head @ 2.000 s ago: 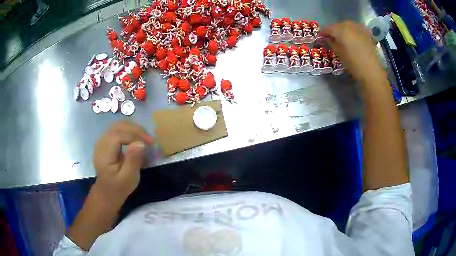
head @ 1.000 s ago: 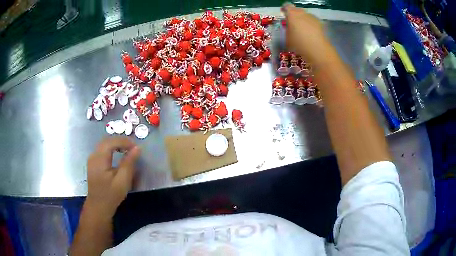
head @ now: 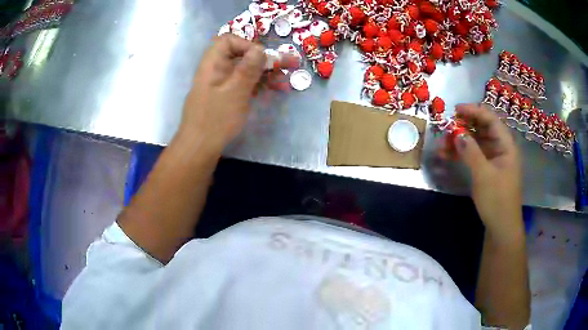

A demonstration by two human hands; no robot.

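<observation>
My left hand [head: 229,77] is over the near edge of the pile of white base discs [head: 265,17], its fingertips closed on a blurred white piece with red marks, seemingly a base disc. My right hand [head: 488,138] holds a red-haired doll figure [head: 459,129] between thumb and fingers, right of the cardboard pad. The heap of red-haired figures [head: 412,32] lies at the back. The shallow white dish [head: 403,136] sits on the right part of the brown cardboard pad [head: 361,138]. One loose disc [head: 300,80] lies right of my left fingers.
Finished figurines [head: 525,106] stand in two slanting rows at right on the steel table [head: 97,77]. A blue-rimmed crate with pale lining [head: 87,187] is below the table edge at left, another at right. A blue item [head: 580,155] shows at the right edge.
The view has swung right-to-left, so table items appear differently placed. My right hand has come back from the finished rows and holds a figure. My left hand has reached the disc pile.
</observation>
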